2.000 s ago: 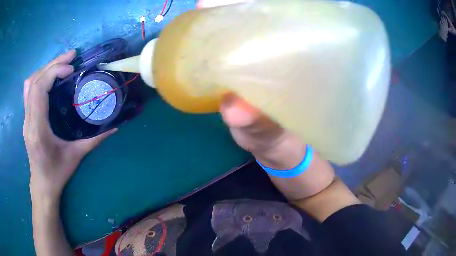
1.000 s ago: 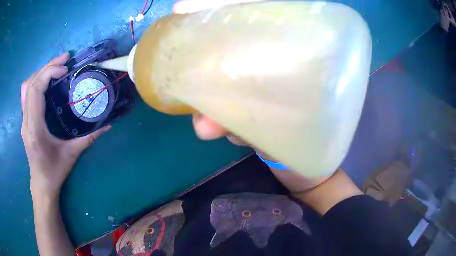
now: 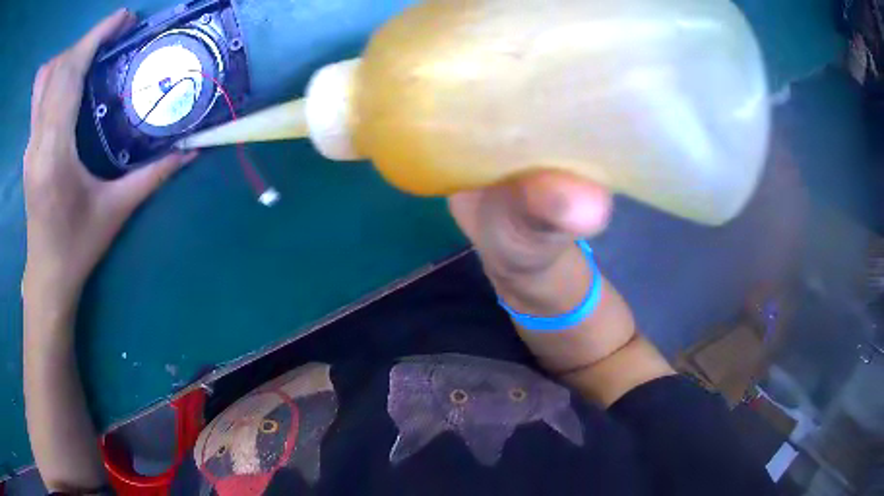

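A speaker unit (image 3: pixel 167 87) with a bright round magnet sits in a black housing (image 3: pixel 101 112) at the upper left. My left hand (image 3: pixel 70 160) grips the housing around its left side, thumb along the lower edge. Thin red and black wires cross the magnet and trail right to a small white connector (image 3: pixel 268 197). My right hand (image 3: pixel 533 218) holds a large translucent yellow glue bottle (image 3: pixel 572 87) on its side. Its nozzle (image 3: pixel 252 127) points left, with the tip at the lower edge of the speaker. Most of my right fingers are hidden behind the bottle.
The green-teal tabletop (image 3: pixel 291 281) has its front edge running diagonally before my dark printed shirt (image 3: pixel 465 426). A red object (image 3: pixel 150 460) shows below the edge at the lower left. Brown cardboard (image 3: pixel 727 358) lies beyond the bench at the lower right.
The speaker and my left hand have moved up in view. The nozzle tip has gone from the speaker's upper edge to its lower edge. The wire connector now hangs out to the right.
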